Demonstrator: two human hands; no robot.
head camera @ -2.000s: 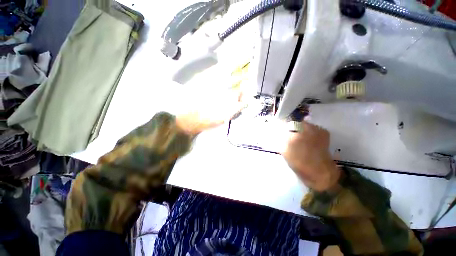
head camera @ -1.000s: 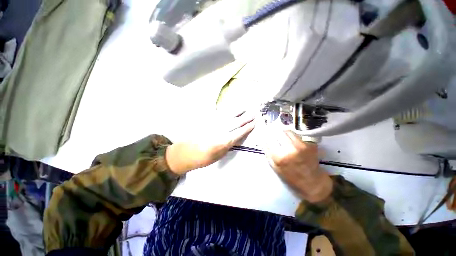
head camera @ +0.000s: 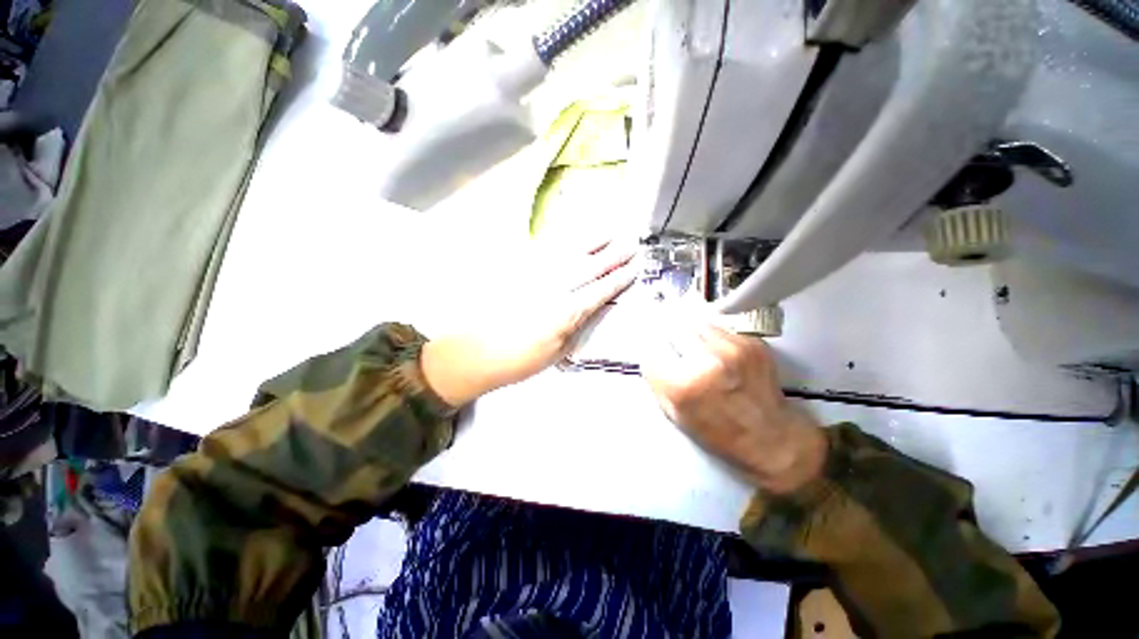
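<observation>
A yellow-green cloth piece [head camera: 585, 162] lies behind the needle area, partly washed out by glare. The presser foot and needle [head camera: 672, 258] are under the machine head. My left hand [head camera: 518, 327] lies flat with extended fingers just left of the foot; glare hides whether cloth is under it. My right hand [head camera: 728, 393] is bent at the near side of the foot, its fingertips by the small cream knob [head camera: 757, 321]. Glare hides what its fingertips touch or pinch. The white machine head [head camera: 799, 137] stands above.
A folded sage-green stack [head camera: 150, 200] lies at left on the white table [head camera: 550, 443]. The sewing lamp [head camera: 462, 131] hangs left of the needle. A ribbed cream dial [head camera: 967, 235] is on the machine. Mixed cloth [head camera: 94, 556] is heaped at far left, below the table.
The view has shifted and turned. More yellow-green cloth shows behind the foot. My left hand lies flatter and is clearer than two seconds ago; my right hand stays near the foot.
</observation>
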